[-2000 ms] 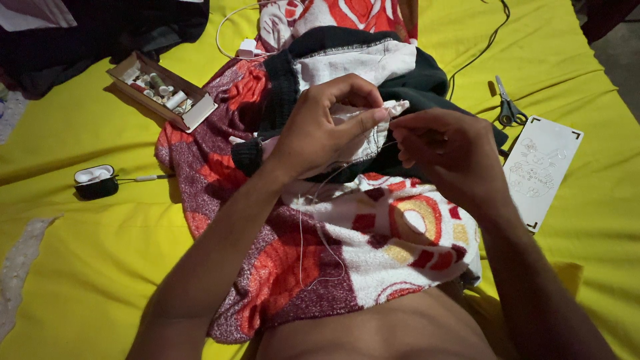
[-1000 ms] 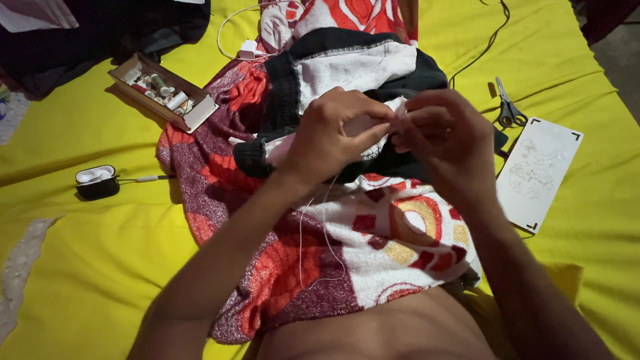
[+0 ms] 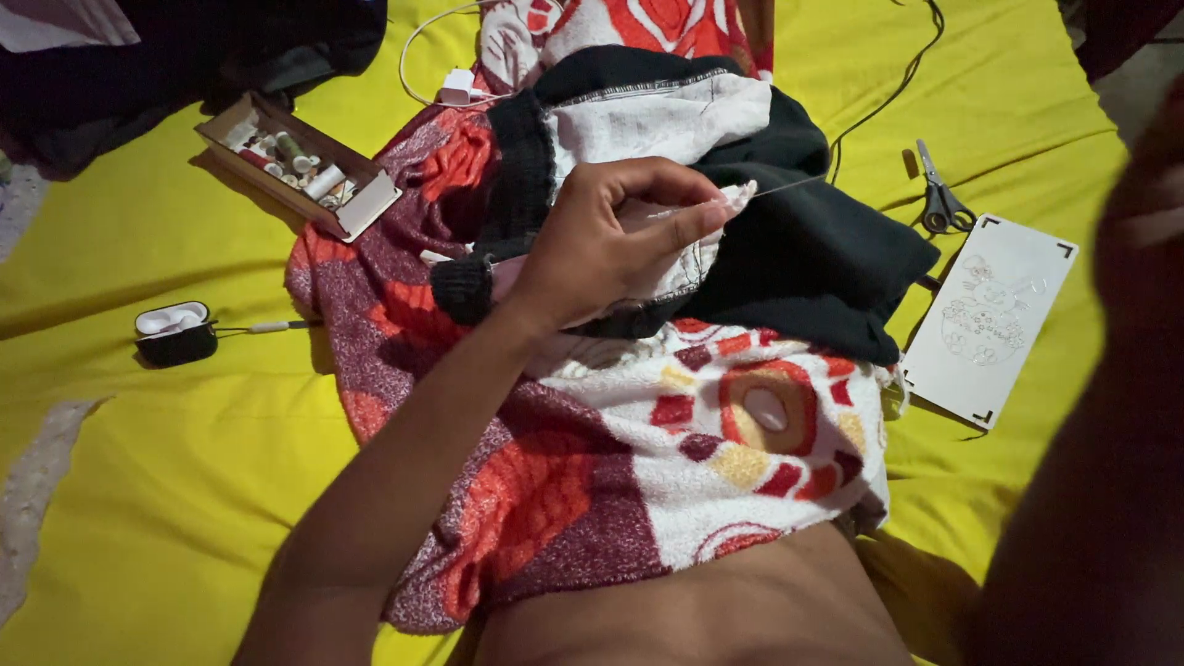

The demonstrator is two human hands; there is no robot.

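Observation:
A black and white garment [image 3: 768,259] lies bunched over a patterned towel [image 3: 555,499] on my lap. My left hand [image 3: 629,240] pinches a bit of the garment's white fabric [image 3: 738,199] between thumb and forefinger. From that pinched edge a thin thread [image 3: 791,185] runs taut toward the right. My right hand [image 3: 1152,203] is raised at the right edge of the view, dark and blurred, partly cut off; whether it holds the thread's end or a needle cannot be seen.
An open box of thread spools [image 3: 296,180] stands at upper left, above an earbud case [image 3: 176,333] with a cable. Scissors [image 3: 939,199] lie at right beside a white board with a line drawing [image 3: 994,319]. A white charger plug [image 3: 457,87] is near the top, on the yellow sheet.
My right hand has moved away from my left hand to the far right edge, and a thread now stretches rightward from the fabric. My left hand still pinches the white fabric.

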